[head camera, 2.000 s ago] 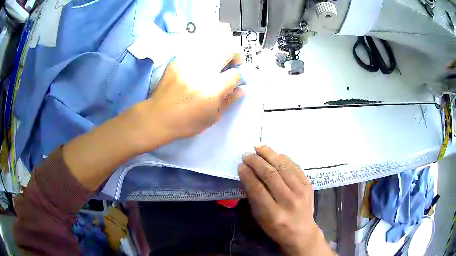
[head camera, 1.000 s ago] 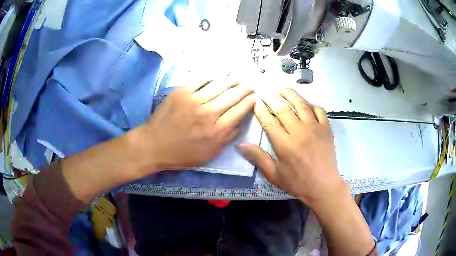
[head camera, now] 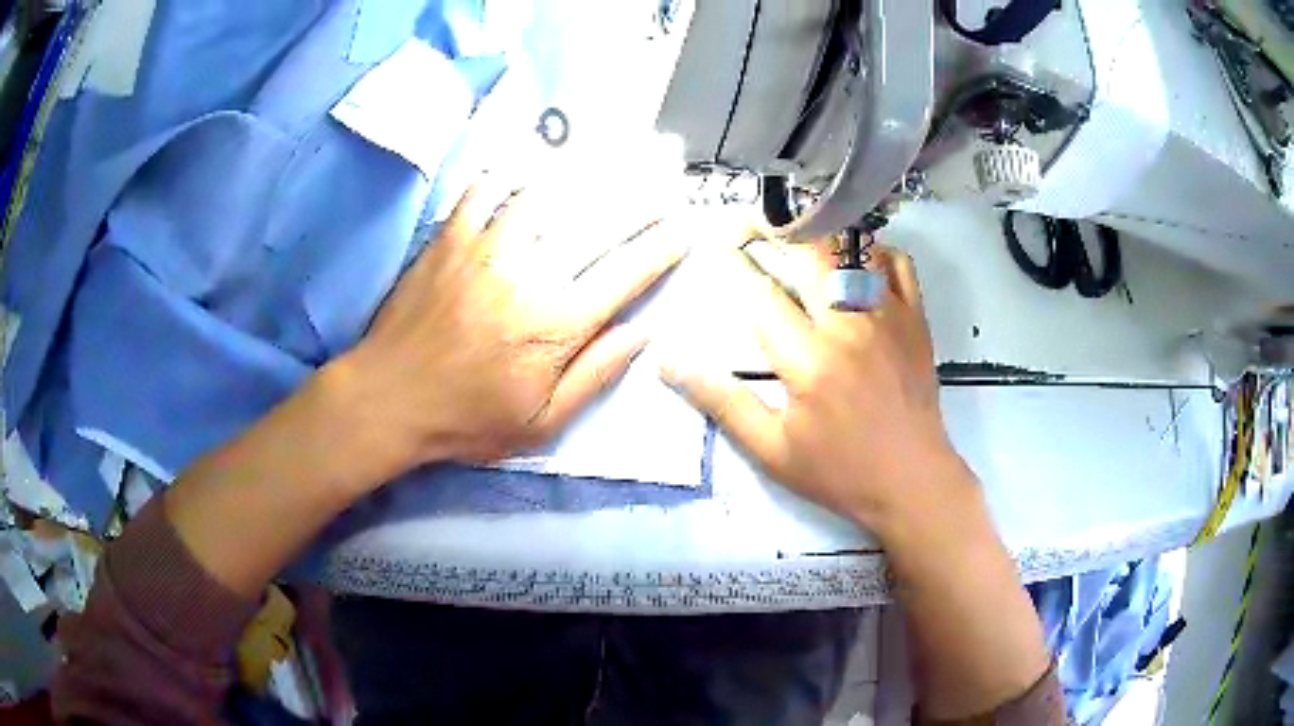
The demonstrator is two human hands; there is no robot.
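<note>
A white-faced piece [head camera: 625, 428] edged in blue lies flat on the machine bed. My left hand [head camera: 497, 326] lies over it, fingers spread towards the needle area, pressing it down. My right hand [head camera: 830, 369] lies at its right edge, fingers reaching under the sewing machine head [head camera: 866, 114]. Both hands rest on the work without visibly gripping it. The presser foot area [head camera: 724, 185] is washed out by bright light, so the needle and cloth edge there cannot be made out. The large blue garment panel [head camera: 213, 284] lies bunched to the left.
Black-handled scissors [head camera: 1064, 253] lie right of the head. A measuring tape [head camera: 568, 582] runs along the table's front edge. A small ring [head camera: 551, 128] lies left of the needle. Blue cloth pieces [head camera: 1107, 631] rest on a stand at the lower right.
My right hand has moved from the front edge up beside the needle area. My left hand has flattened and spread. The white-faced piece's front edge now lies straight. The machine head appears larger and lower in view.
</note>
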